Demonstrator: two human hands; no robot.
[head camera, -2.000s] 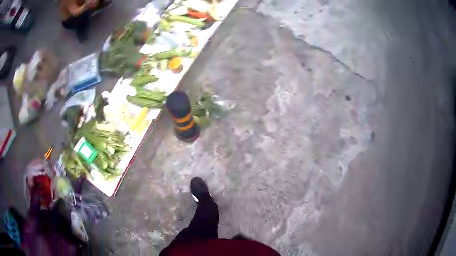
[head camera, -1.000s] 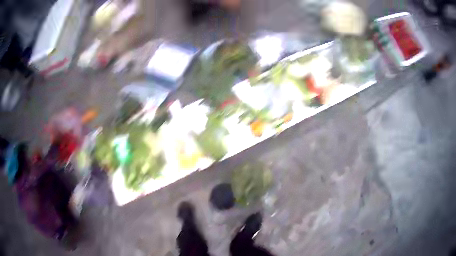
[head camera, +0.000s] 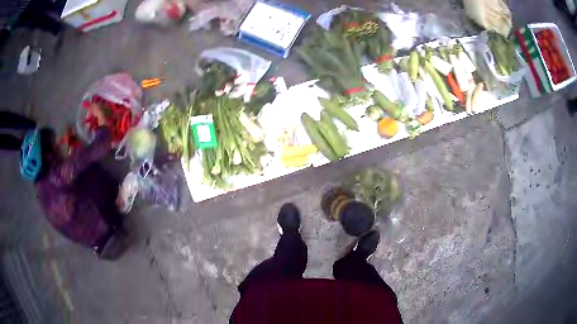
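Neither of my hands is in the picture; only my dark red top, black trousers and shoes show at the bottom. In front of me vegetables lie on white sheeting (head camera: 228, 187). Leafy greens (head camera: 235, 149) with a green payment-code card (head camera: 204, 131) are at its left end. Several long green gourds (head camera: 326, 135) lie in the middle, right of some yellow pieces (head camera: 297, 155). A cut pumpkin (head camera: 387, 128), a carrot (head camera: 455, 87) and white roots lie to the right. Bunched greens (head camera: 334, 62) with a red tie lie behind.
A black-and-yellow bollard (head camera: 356, 218) stands by my right foot, beside loose greens (head camera: 376, 188). A crouching person in purple (head camera: 79, 196) is at left by a bag of red chillies (head camera: 114, 119). A blue-edged scale (head camera: 274, 27) is behind; boxed tomatoes (head camera: 552, 56) are far right.
The view has swung so the sheeting now runs across in front of me, and it is sharper. Both my shoes now show near its front edge. The crouching person shows more fully.
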